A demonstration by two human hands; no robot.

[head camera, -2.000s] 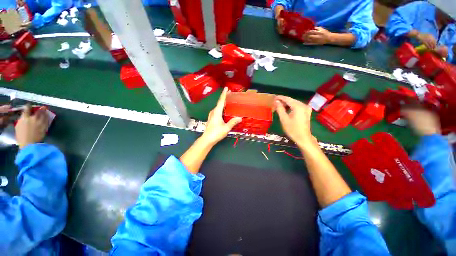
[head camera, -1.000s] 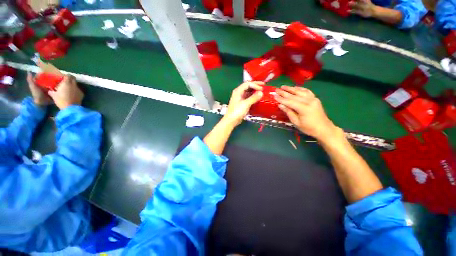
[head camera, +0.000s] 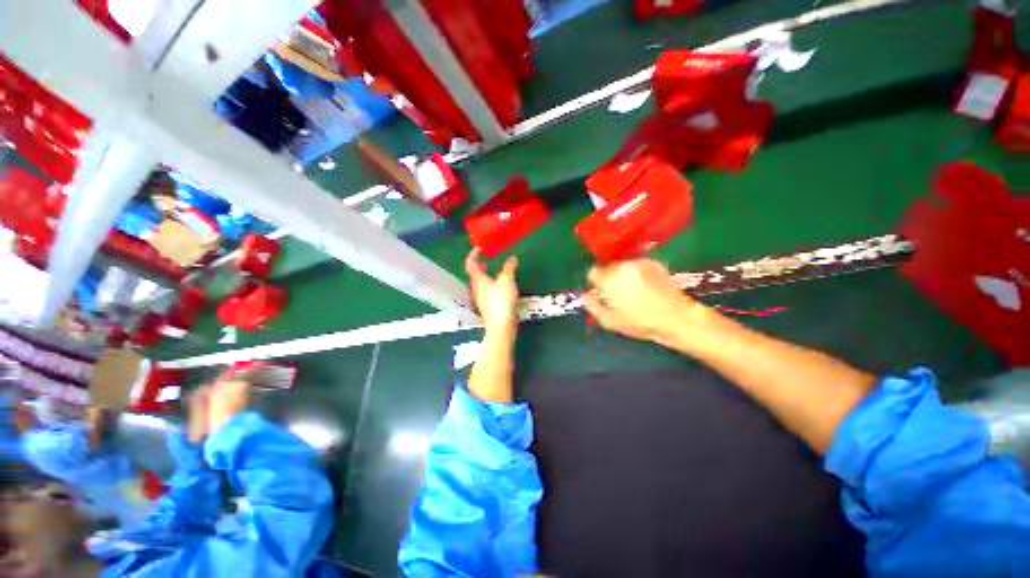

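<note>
A closed red carton with white print (head camera: 644,215) lies tilted on the green belt, against other red cartons. My right hand (head camera: 638,296) is just below it at the belt edge, fingers curled; whether they grip anything is hidden. Another red carton (head camera: 508,217) lies further left on the belt. My left hand (head camera: 495,291) is just below this one, thumb and fingers apart, with nothing seen in it. The picture is blurred.
A slanting white frame post (head camera: 328,220) meets the belt edge rail (head camera: 791,265) left of my left hand. A black mat (head camera: 689,463) lies before me. A flat red blank (head camera: 971,265) is at the right. At the left, another worker's hands (head camera: 215,401) are at a carton.
The view has swung left and tilted. The red carton held between both hands is no longer between them. My hands have moved apart, and my left hand has opened.
</note>
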